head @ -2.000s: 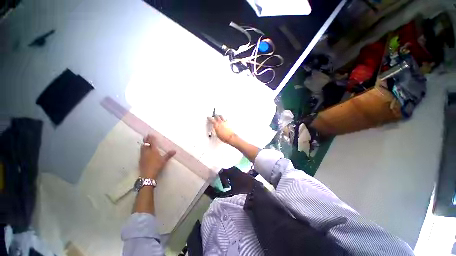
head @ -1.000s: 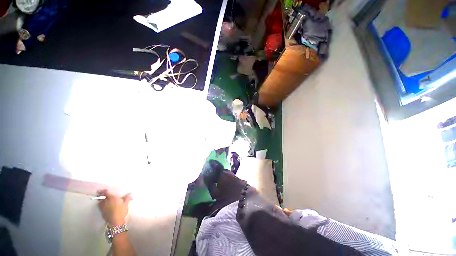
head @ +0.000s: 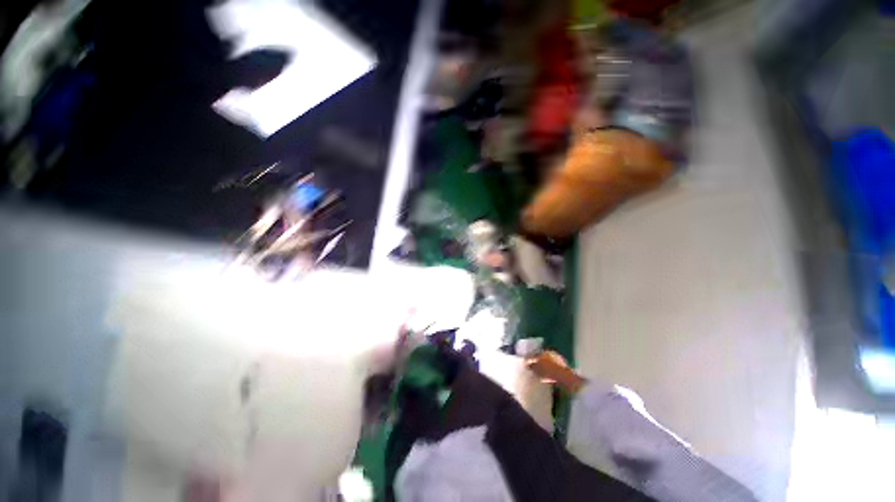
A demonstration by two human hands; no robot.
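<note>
The picture is badly blurred. White pattern paper (head: 167,358) lies on the pale table, with a small dark pen-like mark (head: 245,387) on it. My right hand (head: 556,371) is small and blurred, off the paper to the right, low beside the pale surface. A whitish thing shows at its fingertips; I cannot tell if it is held. A reddish blur at the bottom left edge may be part of my left hand, but it is too cut off and smeared to tell. The ruler cannot be made out.
A black table (head: 147,147) at upper left bears a white cut pattern piece (head: 324,74) and a tape measure tangle (head: 289,230) with a blue round item (head: 307,197). An orange-brown box (head: 599,181) and scraps lie over the green floor. A pale surface (head: 687,275) runs along the right.
The view has swung right, then shifted so the left hand and ruler have dropped out of clear sight. My right hand has left the paper and now shows off to the right.
</note>
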